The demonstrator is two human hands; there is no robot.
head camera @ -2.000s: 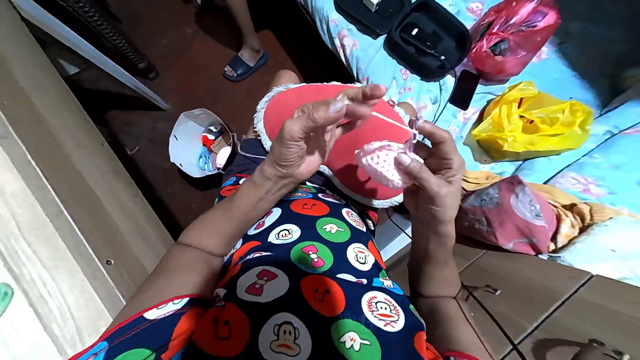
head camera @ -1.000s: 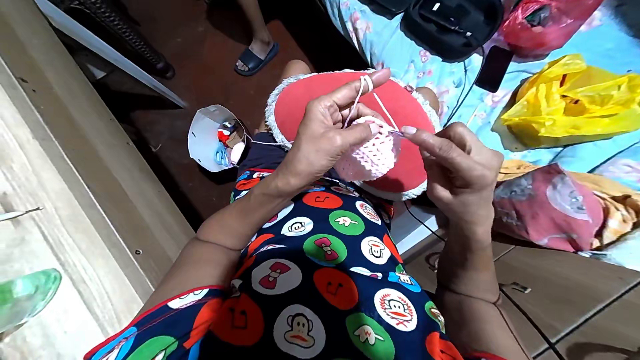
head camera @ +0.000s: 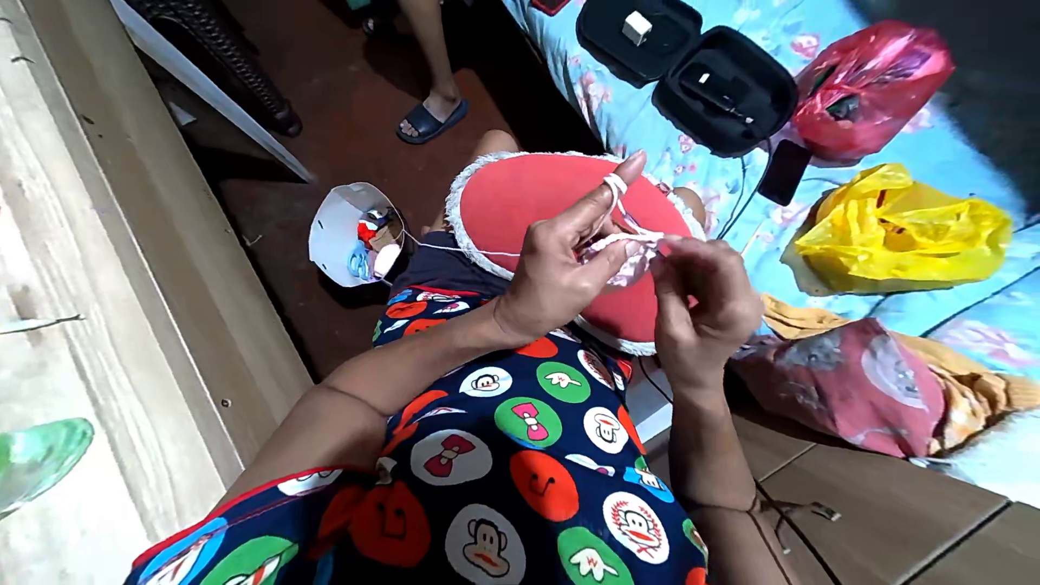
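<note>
My left hand (head camera: 561, 260) pinches a pale pink crocheted piece (head camera: 632, 268) between thumb and fingers, with yarn looped round its raised index finger. At the piece's right edge, my right hand (head camera: 705, 296) has its fingertips closed on a thin crochet hook, mostly hidden by the fingers. Both hands are above a red cushion (head camera: 520, 195) with a white fringed rim, on my lap. A strand of yarn (head camera: 463, 248) runs from my left hand to a white container (head camera: 331, 236) holding several coloured balls or scraps.
On the flowered bed to the right lie an open black case (head camera: 723, 89), a phone (head camera: 784, 172), a red plastic bag (head camera: 873, 89), a yellow plastic bag (head camera: 902, 236) and bundled cloth (head camera: 853, 382). Another person's sandalled foot (head camera: 435, 114) is on the floor. A wooden surface (head camera: 106, 268) borders the left.
My hands were farther apart two seconds ago, with yarn stretched between them; now they meet at the crocheted piece. The piece has turned and is more hidden by my fingers.
</note>
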